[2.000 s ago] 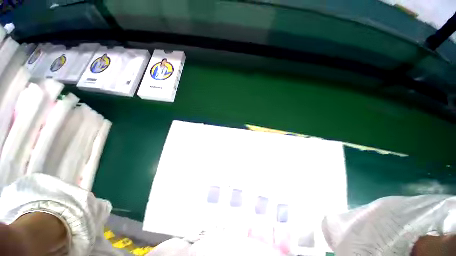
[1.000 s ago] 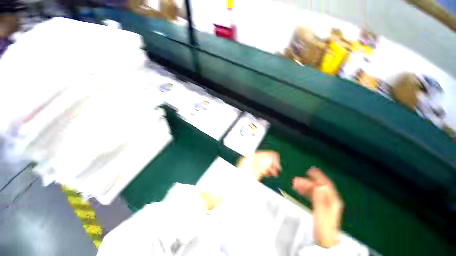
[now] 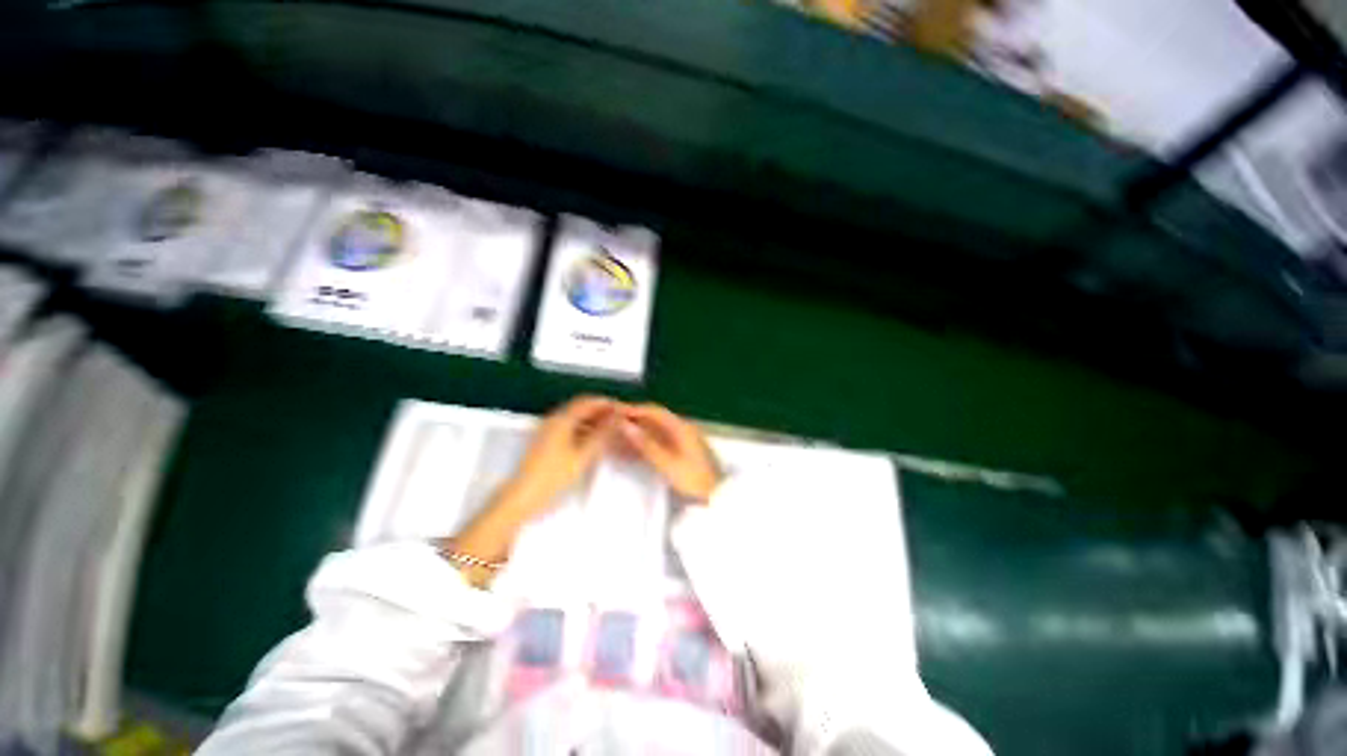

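A white transport tray (image 3: pixel 835 547) lies on the green bench in front of me. Pink devices with grey windows (image 3: pixel 615 644) sit in a row in its near part, between my forearms. My left hand (image 3: pixel 569 451) and my right hand (image 3: pixel 672 451) are bare and meet over the tray's far edge, fingertips together. The picture is blurred, and whether anything is pinched between the fingers cannot be told. White sleeves and my body cover much of the tray's near side.
White printed boxes (image 3: pixel 406 273) with round pictures line the bench's far left; a single box (image 3: pixel 594 300) stands at their right end. A tray stack (image 3: pixel 81 517) leans at the left edge. A dark green shelf runs across the back. Blurred white material (image 3: pixel 1307 613) shows at the right edge.
The view swung toward the tray stack and back. My hands, low at the picture's edge at first, then apart over the bench, are now together at the tray's far edge.
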